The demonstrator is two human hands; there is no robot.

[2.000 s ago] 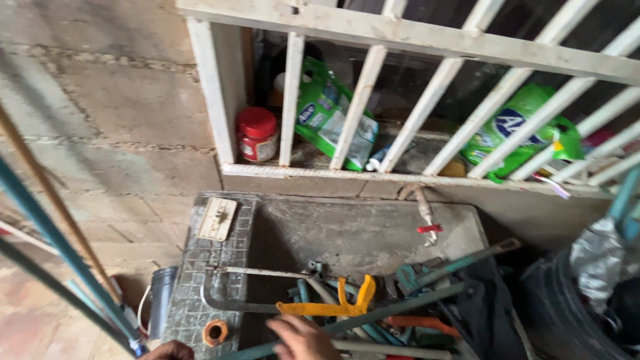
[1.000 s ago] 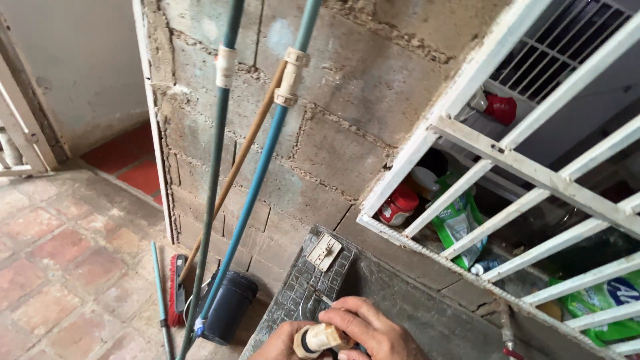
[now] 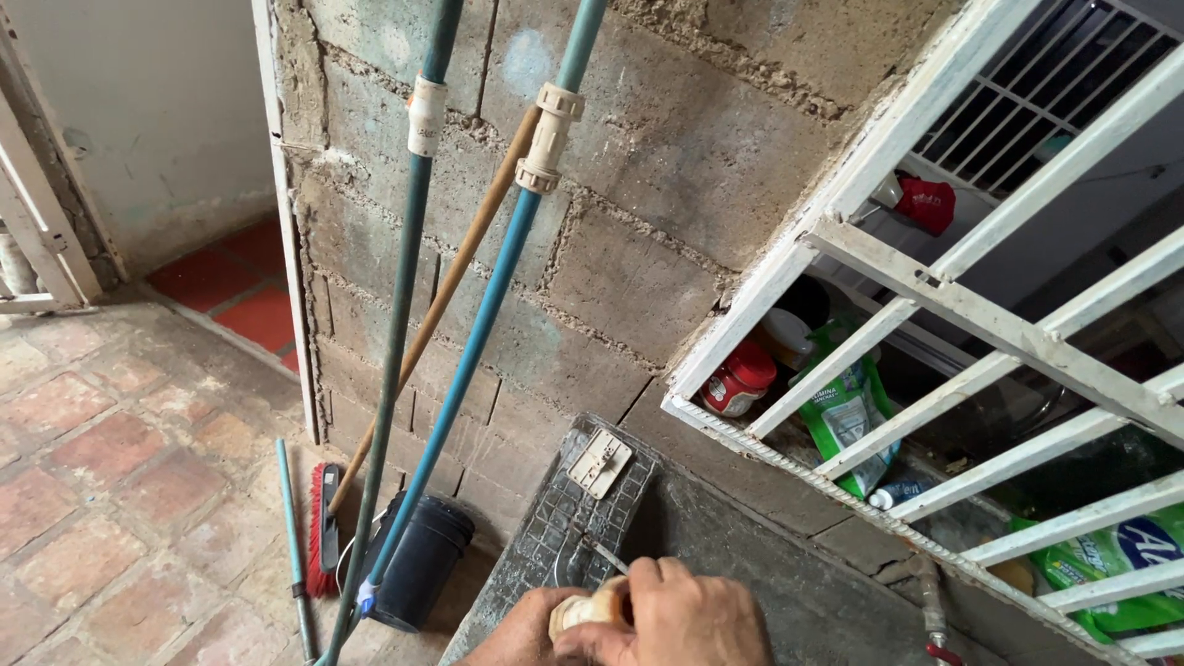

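Note:
At the bottom of the head view, my left hand point(image 3: 529, 629) and my right hand point(image 3: 680, 615) meet around a cream plastic pipe fitting point(image 3: 592, 610). My left hand grips its left side and my right fingers close over its right side. Just beyond them, the thin end of a metal rod or blade point(image 3: 606, 555) rests over the textured ledge of a concrete sink point(image 3: 536, 527); its other end is hidden by my right hand. A beige switch or outlet plate point(image 3: 599, 464) lies farther up on the ledge.
Blue pipes with cream couplings point(image 3: 550, 139) and a broom point(image 3: 324, 527) lean at a block wall beside a black bucket point(image 3: 421, 560). A white barred window point(image 3: 925, 305) borders the right. A red-handled tap point(image 3: 939, 638) stands below it.
The view has swung left since the oldest frame, where my hands were apart over the sink. Both hands are now together on the fitting, as they were one second ago.

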